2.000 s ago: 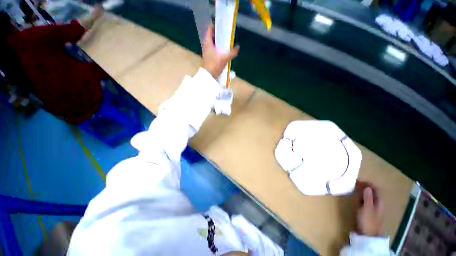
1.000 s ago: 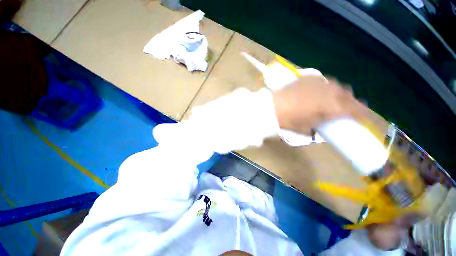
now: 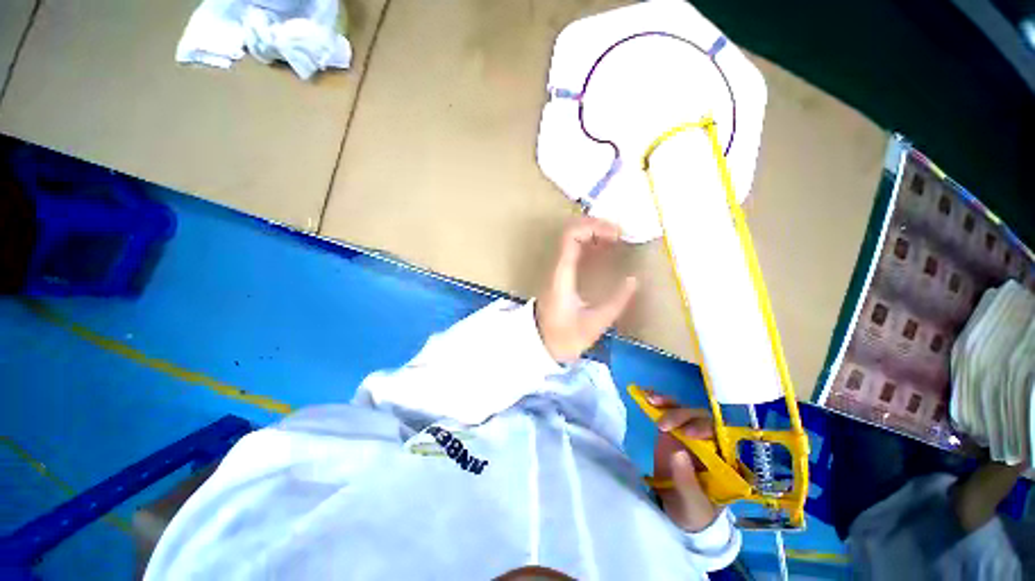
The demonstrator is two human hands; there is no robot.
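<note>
My right hand (image 3: 684,468) is closed round the yellow trigger and handle of the caulking gun (image 3: 783,448). The gun points away from me, with a fat white cartridge (image 3: 717,272) in its frame. Its front end lies over the white panel (image 3: 562,148); the nozzle cannot be made out against the white. The panel lies flat on the bench, with a dark looped wire (image 3: 582,102) and small grey tabs. My left hand (image 3: 581,297) is open and empty, thumb and fingers apart, at the panel's near edge.
A crumpled white rag (image 3: 278,36) lies on the tan bench (image 3: 454,125) at upper left. A patterned sheet (image 3: 897,329) and stacked off-white panels (image 3: 999,369) are at right, beside another person's arm (image 3: 985,494). A green conveyor (image 3: 829,57) runs behind. A blue stool (image 3: 102,227) stands left.
My left hand has let go of the gun's cartridge and moved down beside the panel. The gun has swung round, from pointing left across the bench to pointing forward over the panel.
</note>
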